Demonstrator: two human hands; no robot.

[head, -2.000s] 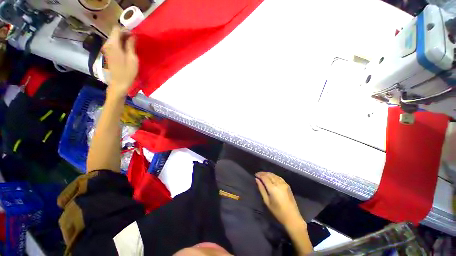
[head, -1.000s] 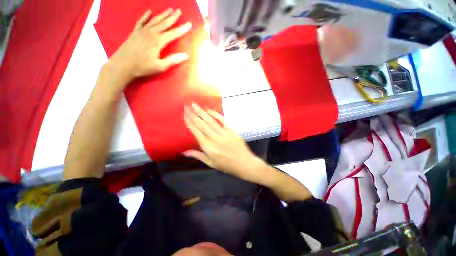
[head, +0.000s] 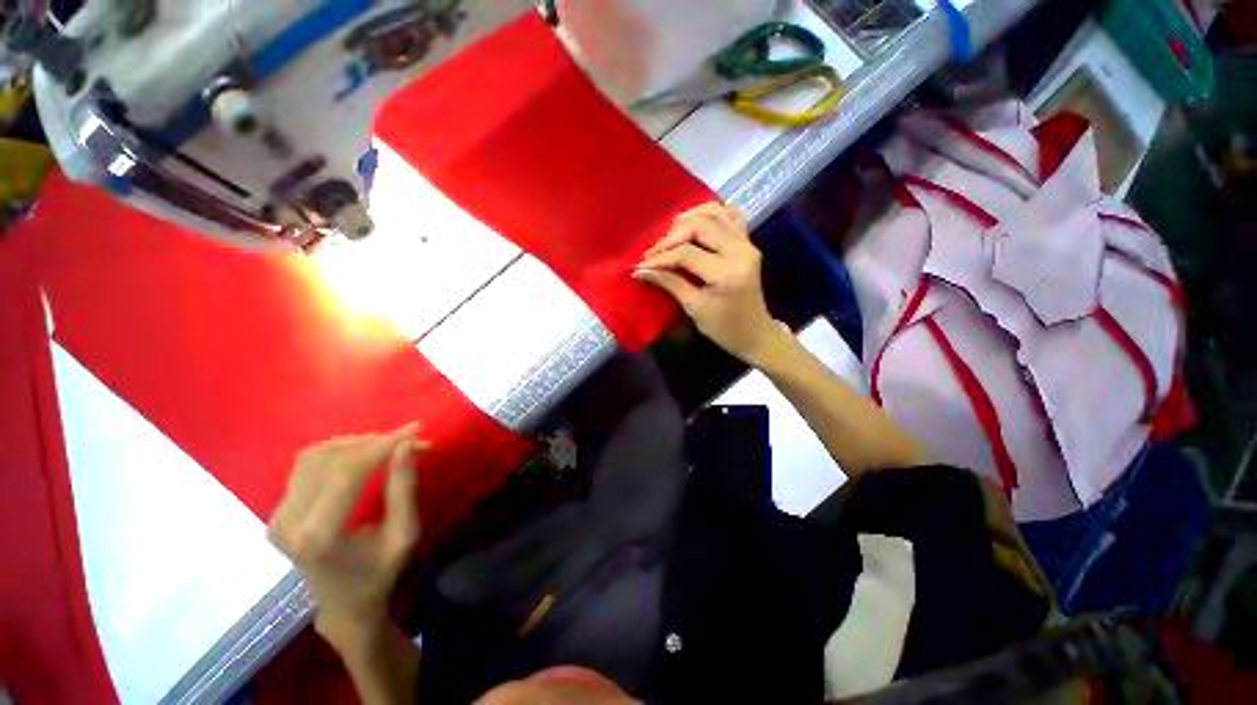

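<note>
A long red panel [head: 207, 331] lies on the white table left of the needle, its near end over the front edge. My left hand [head: 345, 510] is above that near end, thumb and finger tips close together; whether they pinch cloth is unclear. Shorter red pieces [head: 531, 124] lie right of the needle. My right hand [head: 710, 269] grips their near corner at the table edge. The sewing machine head [head: 207, 110] stands above, with lamp glare on the long panel and table. The needle tip is lost in the glare.
Green and yellow handled scissors [head: 786, 97] lie right of the short pieces. More red fabric [head: 35, 551] lies far left. A bundle of pale pieces with red strips [head: 1034, 289] is at the right, beyond the ruler-taped table edge [head: 565, 372].
The view has turned towards the right. My right hand has left the long panel and taken the short pieces' near corner. My left hand has moved down to the long panel's near end.
</note>
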